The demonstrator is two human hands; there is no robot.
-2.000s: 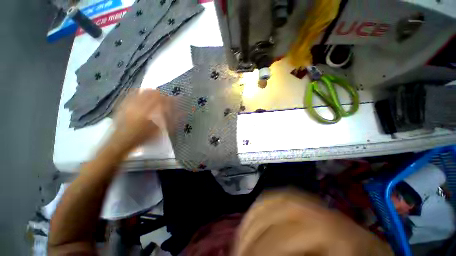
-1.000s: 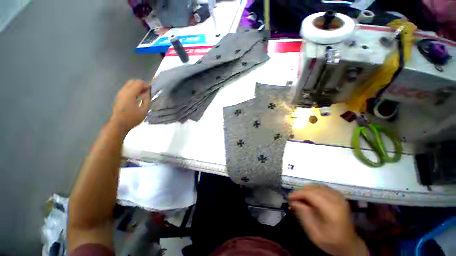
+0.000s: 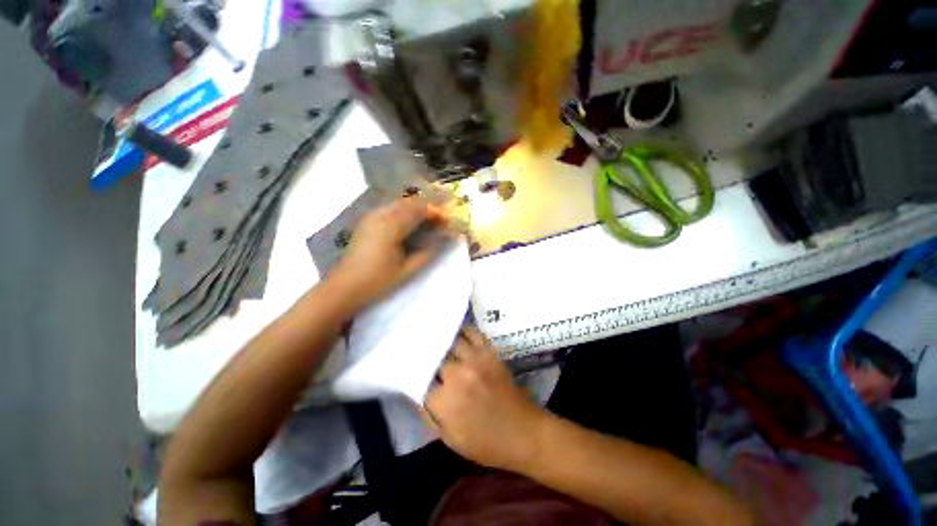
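Observation:
A grey patterned cut piece (image 3: 337, 234) lies under the sewing machine head (image 3: 442, 92), by the lit needle plate (image 3: 534, 200). A white piece (image 3: 406, 329) lies over it, hanging past the table's front edge. My left hand (image 3: 388, 247) is on the cloth close to the presser foot, its fingertips on the upper end of the white piece. My right hand (image 3: 475, 396) grips the right edge of the white piece near the table's front edge. The exact finger contact is blurred.
A fanned stack of grey patterned panels (image 3: 231, 185) lies at the table's left. Green-handled scissors (image 3: 647, 195) lie right of the needle. A dark stack (image 3: 822, 185) sits farther right. A blue basket (image 3: 873, 411) is below right. A dark cylinder (image 3: 159, 145) stands at far left.
My left hand has moved from the panel stack to the presser foot. My right hand has moved up-left and now grips cloth. A white piece now covers most of the grey piece.

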